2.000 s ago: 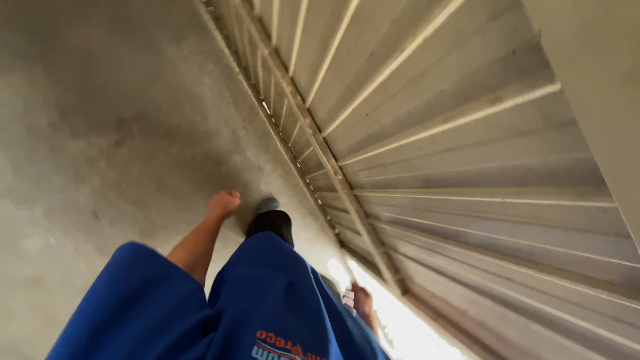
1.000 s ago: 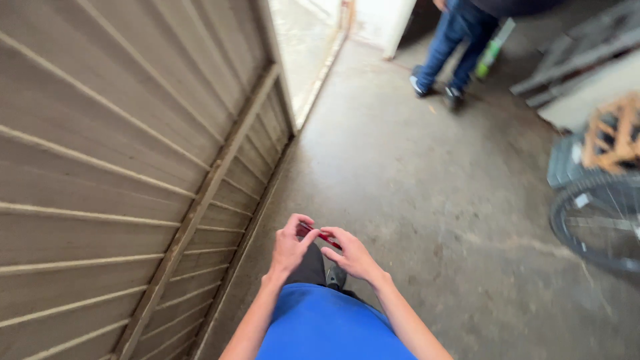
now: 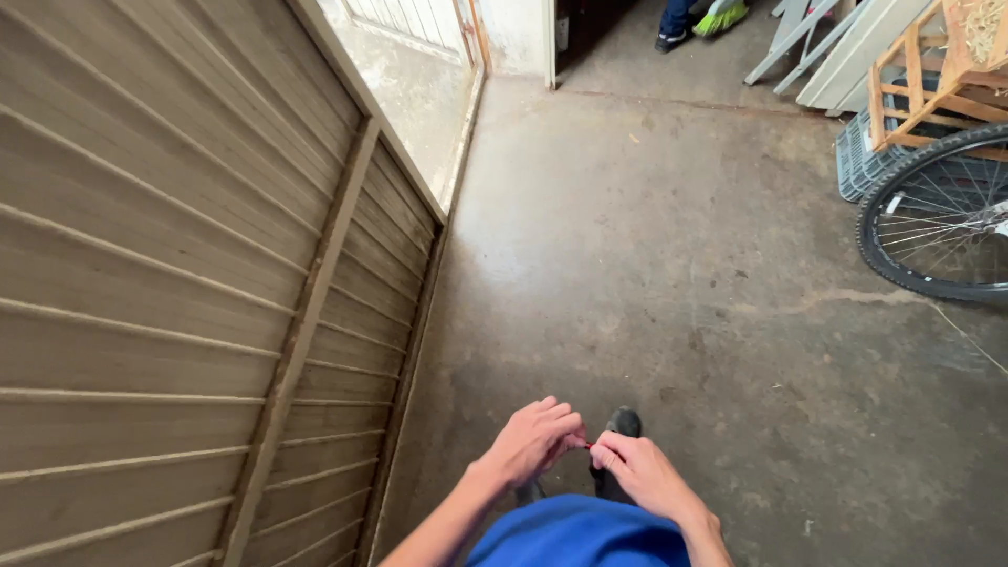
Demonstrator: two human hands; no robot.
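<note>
Both hands are held close together above my shoes, in front of my blue shirt. A small red object (image 3: 588,446), too small and covered to name, shows between them. My left hand (image 3: 539,439) has its fingers curled down at the object's left end. On the other end, my right hand (image 3: 634,470) is closed with the thumb on top. Most of the object is hidden by the fingers.
A ribbed metal door (image 3: 315,315) stands along the left. At the right are a bicycle wheel (image 3: 870,236), a wooden crate (image 3: 913,79) and a plastic crate (image 3: 854,161). Beyond, a person's shoe (image 3: 671,41), a green-bristled broom (image 3: 720,19) and a stepladder (image 3: 795,51) show.
The view has turned a lot since the oldest frame. My hands, apart then, are now together at the red object. The person with the broom shows less than one second ago.
</note>
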